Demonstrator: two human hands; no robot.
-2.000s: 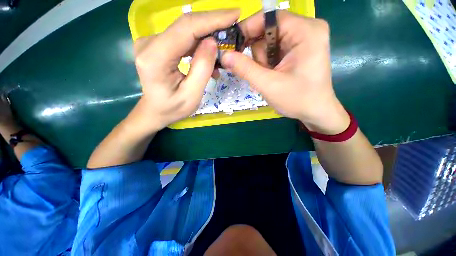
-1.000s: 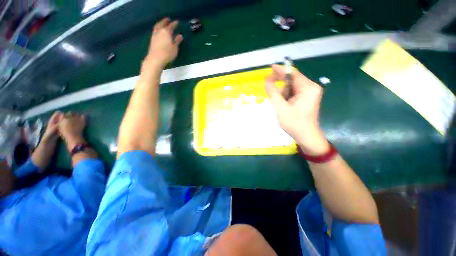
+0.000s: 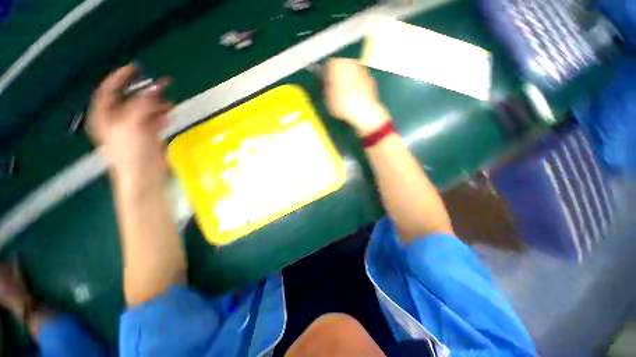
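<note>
My left hand [image 3: 132,118] is blurred over the belt, left of the tray. Its fingers are around a small dark and silvery module [image 3: 141,85], whose details are smeared. My right hand [image 3: 350,92] is curled above the bench, just beyond the tray's upper right corner. A thin greyish tip, which looks like the tweezers [image 3: 316,68], shows at its fingers; the rest is hidden in the hand. The yellow tray [image 3: 199,171] lies tilted between my hands, with a glaring white mass of small pads [image 3: 268,171] in it.
A pale sheet [image 3: 432,59] lies at the upper right. More modules [image 3: 237,39] lie on the green belt beyond the white strip [image 3: 209,101]. Ribbed blister trays [image 3: 551,188] stand at the right. Another person's hand [image 3: 14,286] is at the lower left; a blue sleeve is at the right.
The view has turned, so tray and sheet appear further left. My hands parted from the module over the tray; my left hand reached out to the belt and now has a module between its fingers.
</note>
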